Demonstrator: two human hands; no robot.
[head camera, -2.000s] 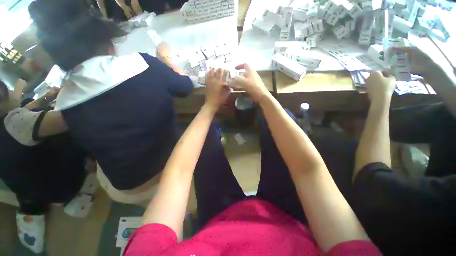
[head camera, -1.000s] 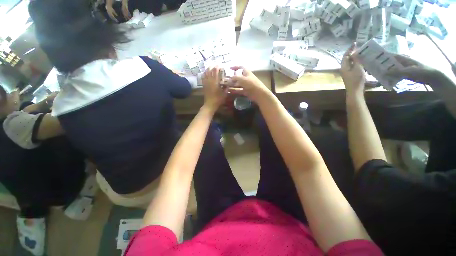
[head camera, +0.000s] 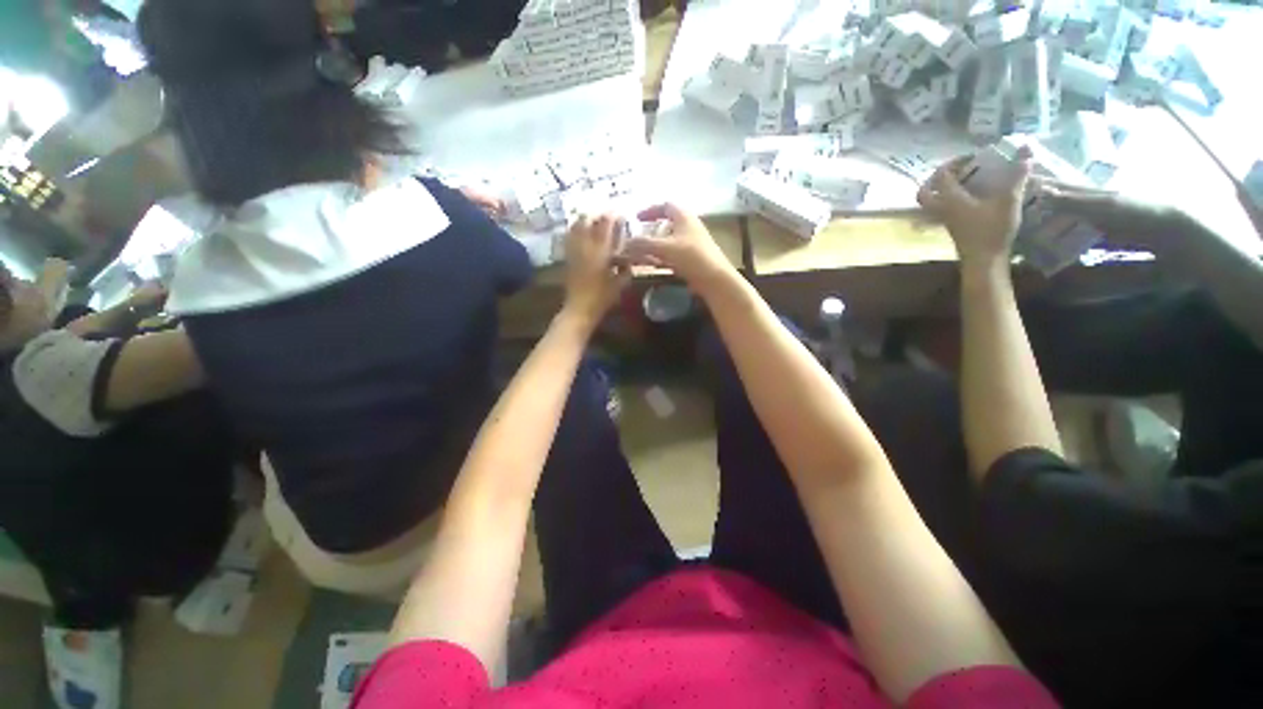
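My left hand (head camera: 598, 259) and my right hand (head camera: 679, 247) meet at the table's front edge. Between their fingers is a small white carton (head camera: 640, 231), mostly hidden by the fingers; its flaps cannot be made out. My left hand grips it from the left, and my right fingertips touch its right end. Several white cartons (head camera: 575, 177) lie just beyond my left hand on the white table sheet.
A jumbled carton pile (head camera: 914, 63) lies at the back right, with cartons (head camera: 785, 202) near the edge. Stacked cartons (head camera: 571, 45) stand at the far side. A person (head camera: 333, 346) sits close on my left; another's hand (head camera: 986, 208) holds a carton on my right. A bottle (head camera: 832, 321) is below the edge.
My hands stay together around the carton, with small finger shifts. The neighbour on the right has turned and drawn in the carton. The neighbour on the left has shifted slightly right.
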